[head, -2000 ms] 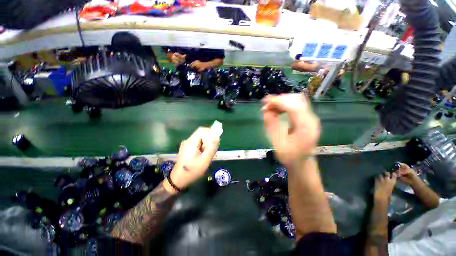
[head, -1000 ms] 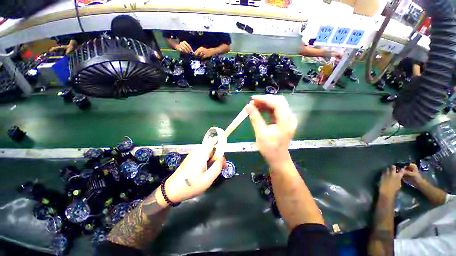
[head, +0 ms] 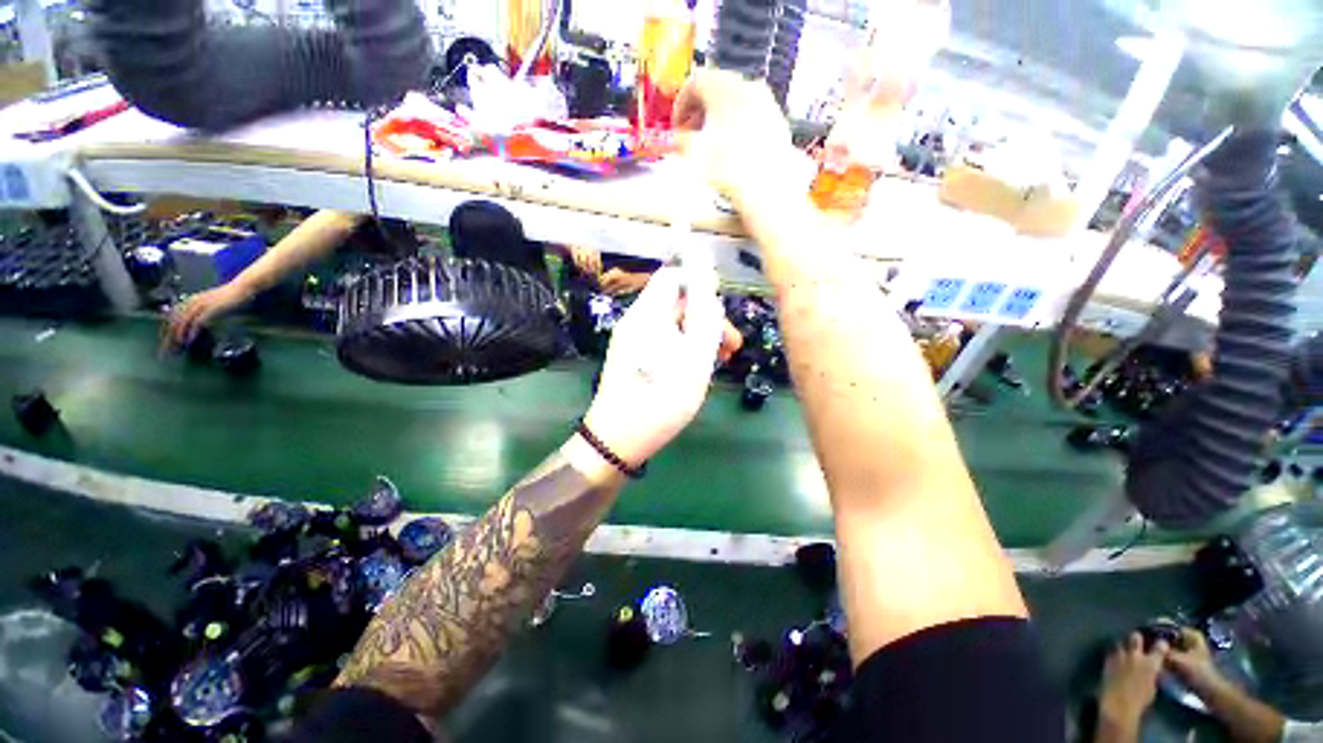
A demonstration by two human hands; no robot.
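My left hand (head: 660,363) is raised over the green belt, fingers closed around the pale tape roll (head: 694,266), which is mostly hidden by the fingers. My right hand (head: 730,128) is higher and further forward, over the white shelf. A pale tape strip (head: 697,211) runs up from the left hand towards the right fingers; its upper end is washed out by glare. A unit with a silvery disc (head: 665,614) lies on the dark bench below the hands, wires showing.
Unfinished units (head: 247,624) are piled at left, with a smaller pile (head: 798,668) right of centre. A black fan (head: 450,322) hangs over the green belt (head: 493,436). Bottles with orange liquid (head: 665,66) stand on the shelf (head: 551,203). Another person's hand (head: 203,312) reaches onto the belt; others work at right.
Both hands have moved up and forward from above the belt, the right one furthest, to the shelf. The view has tilted up. Another person's arm has reached in at left.
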